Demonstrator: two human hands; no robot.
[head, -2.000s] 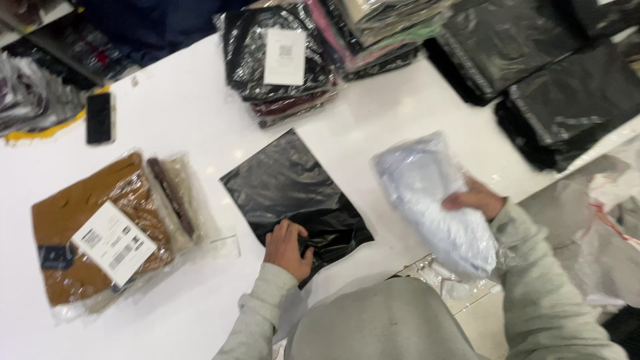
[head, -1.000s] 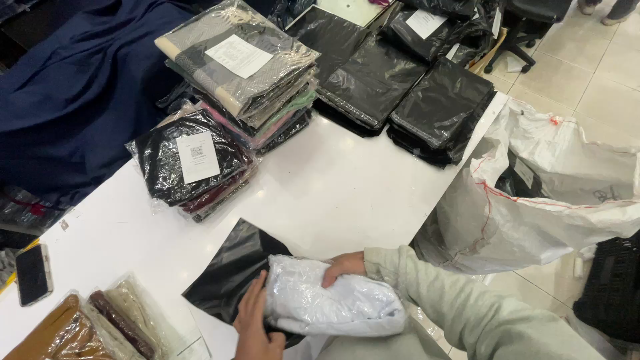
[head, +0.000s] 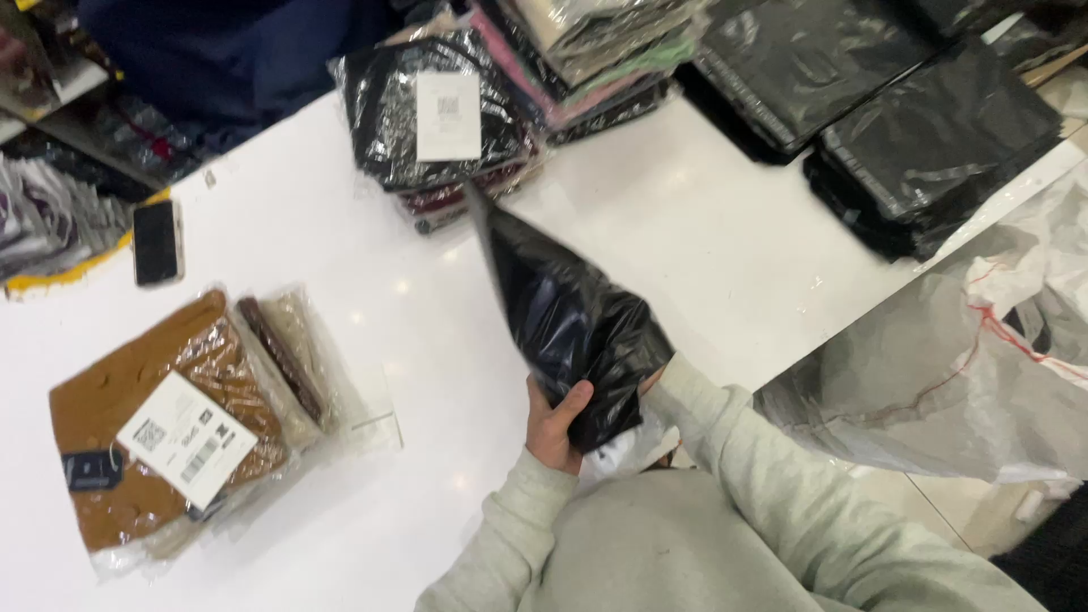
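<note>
A black plastic mailing bag (head: 569, 310) is lifted at an angle above the white table, its closed-looking corner pointing up and away. My left hand (head: 557, 425) grips the bag's lower left edge, thumb on top. Most of my right hand (head: 653, 381) is hidden behind or inside the bag's right side, so its hold cannot be made out. Part of the white packet in clear plastic (head: 629, 446) shows below the bag's near edge, close to my body; the rest of it is covered. To the left lies a brown garment in clear wrap (head: 170, 357), bearing a white label.
On the white table (head: 408, 527) a phone (head: 158, 242) lies at the left edge. Wrapped garments (head: 382, 127) are stacked at the back, with black plastic bags (head: 926, 136) in piles at the right. A large white sack (head: 918, 365) stands beside the table's right edge.
The black bag lay flat two seconds ago and is now raised in my hands. The white packet, plainly visible in my right hand earlier, is now mostly covered by the bag.
</note>
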